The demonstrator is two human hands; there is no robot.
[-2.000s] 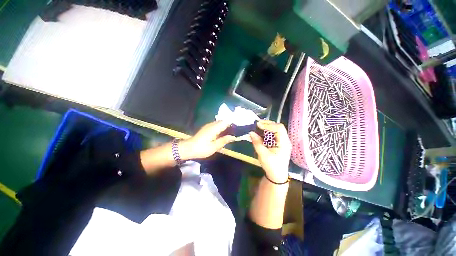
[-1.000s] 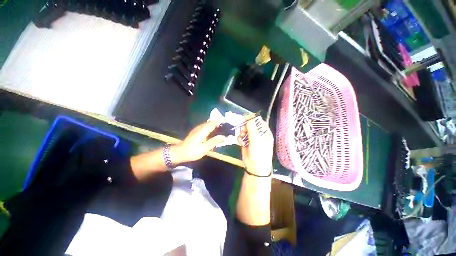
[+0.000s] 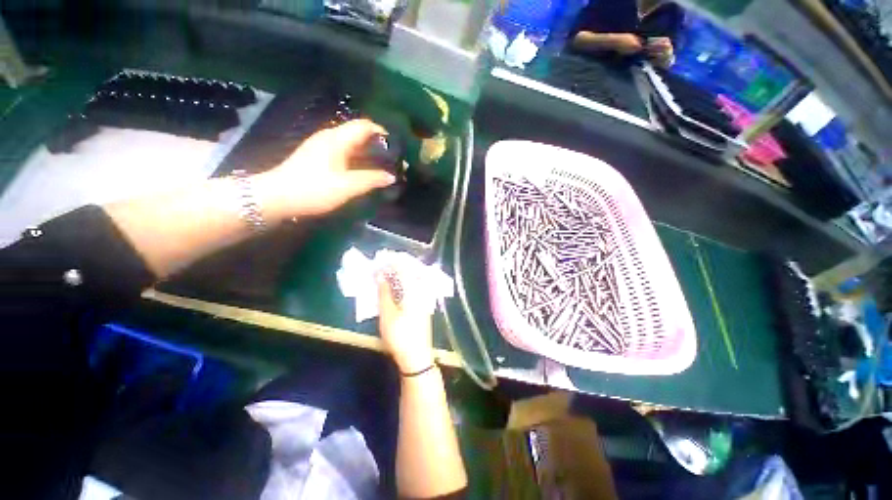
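Note:
My left hand [image 3: 328, 174] reaches over the dark press fixture [image 3: 406, 220] and pinches a small black part [image 3: 388, 152] between thumb and fingers; the part is blurred and partly covered. My right hand [image 3: 403, 327] is closed around several metal shafts [image 3: 395, 285], their ends showing at the top of the fist. It rests by the bench edge on a crumpled white cloth [image 3: 358, 277]. The bench press head [image 3: 435, 83] with yellow tabs is just behind the left fingertips. The pink basket [image 3: 675, 344] of loose shafts stands right of the fixture.
A pale hose [image 3: 460, 210] runs between fixture and basket. A white board [image 3: 108, 176] with rows of black parts [image 3: 161, 96] lies at left, beside a dark tray [image 3: 259, 132]. A cardboard box [image 3: 562, 459] and blue crate [image 3: 147, 352] are below the edge. Another person's hands [image 3: 646, 46] show opposite.
My left hand has moved away from the right hand, forward to the press with a black part. My right hand has stayed near the bench edge with shafts and cloth. The view has shifted.

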